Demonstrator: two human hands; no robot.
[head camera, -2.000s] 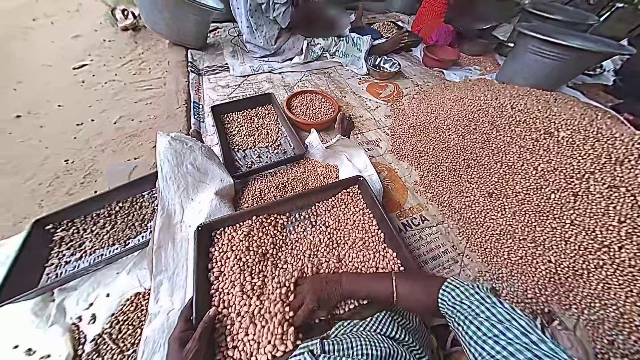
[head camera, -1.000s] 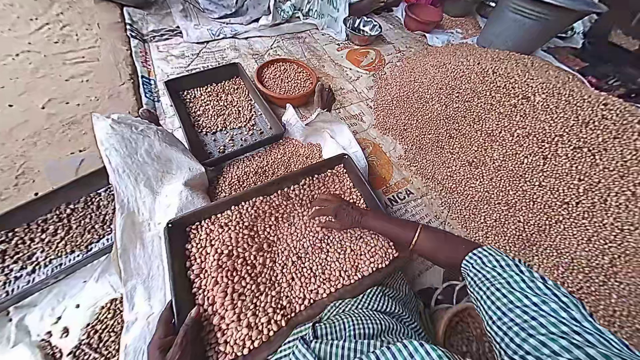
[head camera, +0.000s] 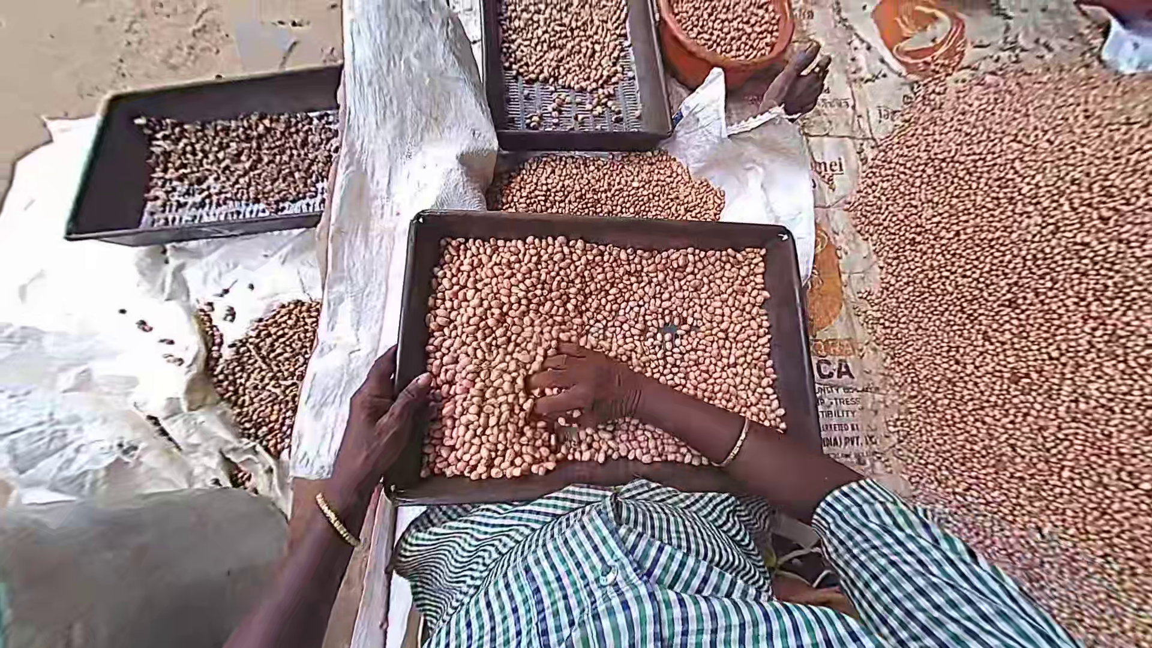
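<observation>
A dark rectangular metal tray (head camera: 603, 229) rests against my lap in the head view, filled with pinkish-brown nuts (head camera: 490, 360). With fingers curled round its left wall, my left hand (head camera: 385, 427) grips the tray, the thumb on the rim. My right hand (head camera: 589, 387) lies on the nuts near the tray's middle, its fingertips partly sunk among them; whether it grasps any cannot be told. A small gap right of that hand shows the tray's bottom.
A second tray (head camera: 580, 139) with a perforated bottom and an orange bowl (head camera: 724, 67) of nuts stand beyond. Another tray (head camera: 108, 171) lies left, past a white sack (head camera: 405, 117). A large nut heap (head camera: 1017, 342) spreads right. Someone's foot (head camera: 796, 81) is near the bowl.
My right hand has moved left across the nuts since one second ago, toward the tray's middle. My left hand still holds the tray's left side. The view has shifted and tilted down.
</observation>
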